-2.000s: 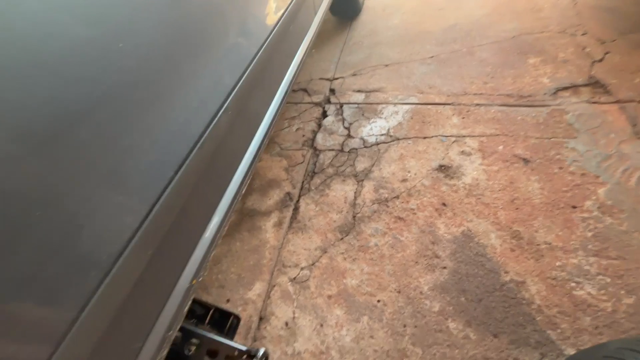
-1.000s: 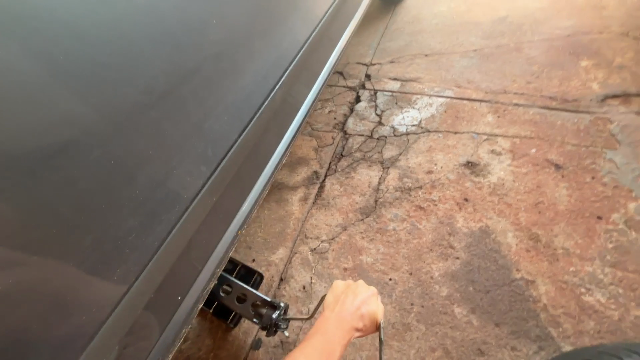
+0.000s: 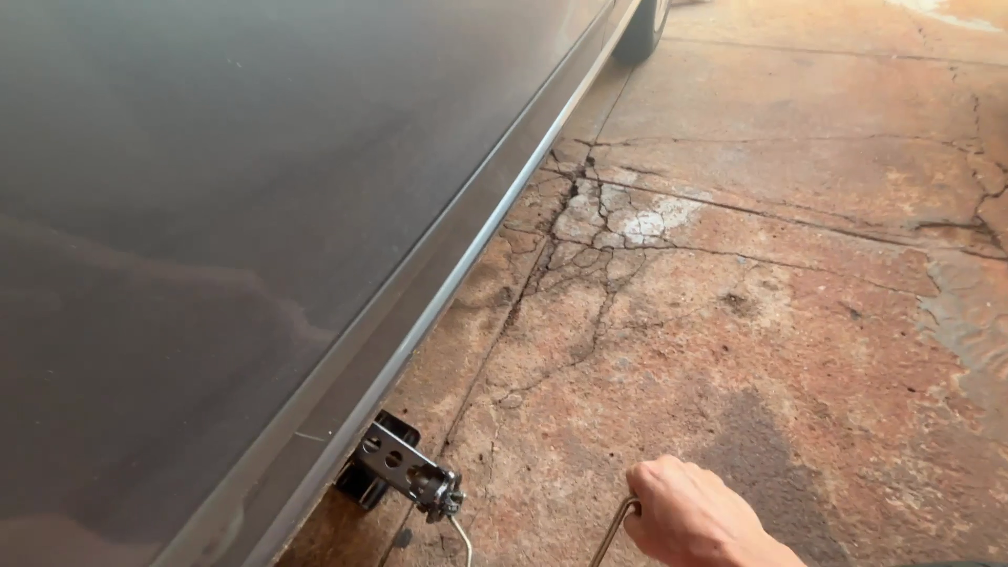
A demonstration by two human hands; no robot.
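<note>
My right hand (image 3: 693,512) is closed around the end of a bent metal crank handle (image 3: 610,537) at the bottom, right of centre. A black scissor jack (image 3: 400,465) stands under the sill (image 3: 453,279) of a dark car, its upper part hidden beneath the body. A bent rod (image 3: 465,539) runs from the jack's end joint down out of the frame; the link between it and the part in my hand is below the view. My left hand is not in view.
The dark car's side panel (image 3: 260,197) fills the left. A tyre (image 3: 642,35) rests on the ground at the top. The reddish concrete floor (image 3: 748,331) has cracks, a joint line and a pale patch (image 3: 654,223).
My right hand, out of view two seconds ago, was on the crank handle near the jack one second ago. Now it is farther right of the jack, still holding the handle.
</note>
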